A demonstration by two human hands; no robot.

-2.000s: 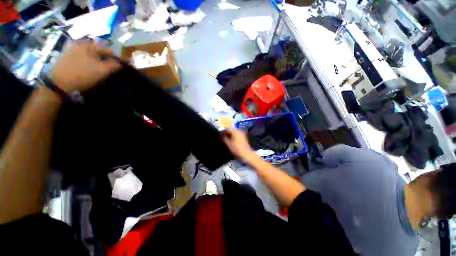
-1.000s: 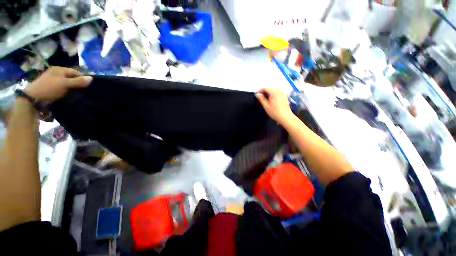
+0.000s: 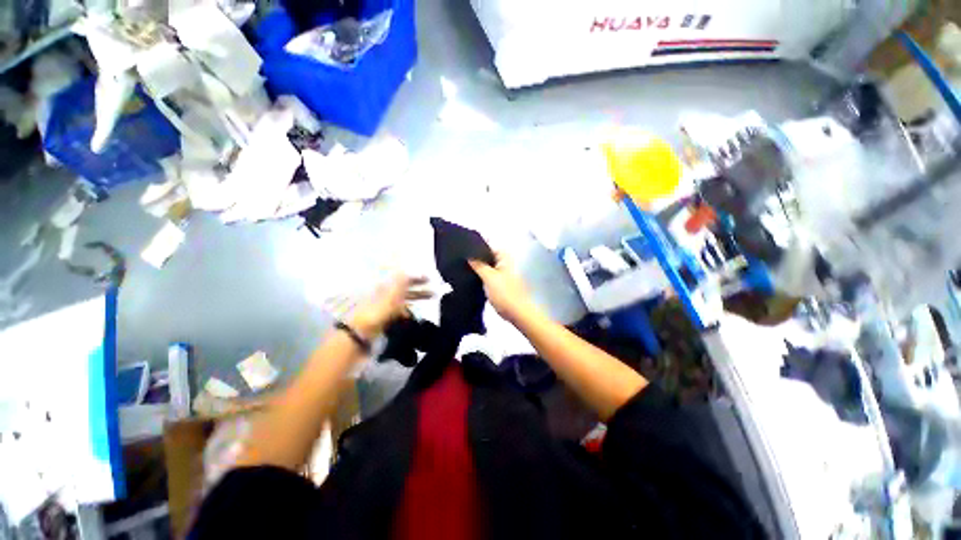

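A black garment piece [image 3: 462, 276] hangs bunched in front of my body, at the middle of the view. My right hand [image 3: 497, 287] grips its upper part from the right side. My left hand [image 3: 392, 301] is at the left of the cloth, blurred, with its fingers spread; the frame does not clearly show whether it touches the cloth. The lower end of the cloth merges with my dark clothing.
Blue bins [image 3: 353, 65] and scattered pale scraps [image 3: 263, 174] are on the floor ahead left. A white machine cabinet [image 3: 632, 47] is at the top. A cardboard box [image 3: 190, 464] and white table [image 3: 58, 396] are left. Another long worktable [image 3: 775, 422] is right.
The black cloth, stretched wide between both hands a second ago, is now bunched and hanging from my right hand. My hands have come close together. The view has moved on past the red stools.
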